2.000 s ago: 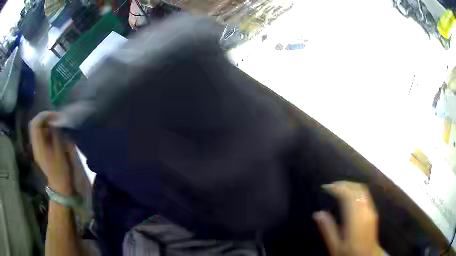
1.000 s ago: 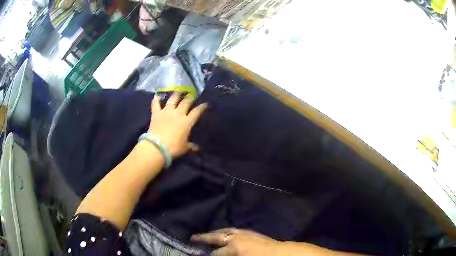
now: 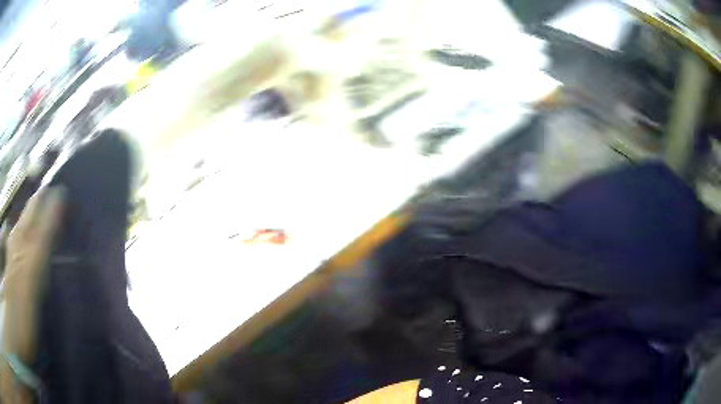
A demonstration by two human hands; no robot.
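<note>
The view is blurred. A dark navy garment (image 3: 91, 260) shows at the left, raised at the near left side of the white table. My left hand (image 3: 32, 245) is at the left edge of the picture, around the garment's outer side; its fingers are partly hidden. More dark navy cloth (image 3: 624, 237) lies in a bunched heap at the right. My right hand is not in view; only a patch of bare skin beside a dotted sleeve shows at the bottom edge.
The white, wood-edged table (image 3: 213, 300) crosses the middle. A small orange-red item (image 3: 269, 236) lies on it, with blurred dark objects farther back. A pale, plastic-like thing (image 3: 573, 154) is beyond the table's right side.
The view has swung to the right across the table. My left hand has left the flat cloth on the lap and is now at raised cloth; my right hand has left the picture.
</note>
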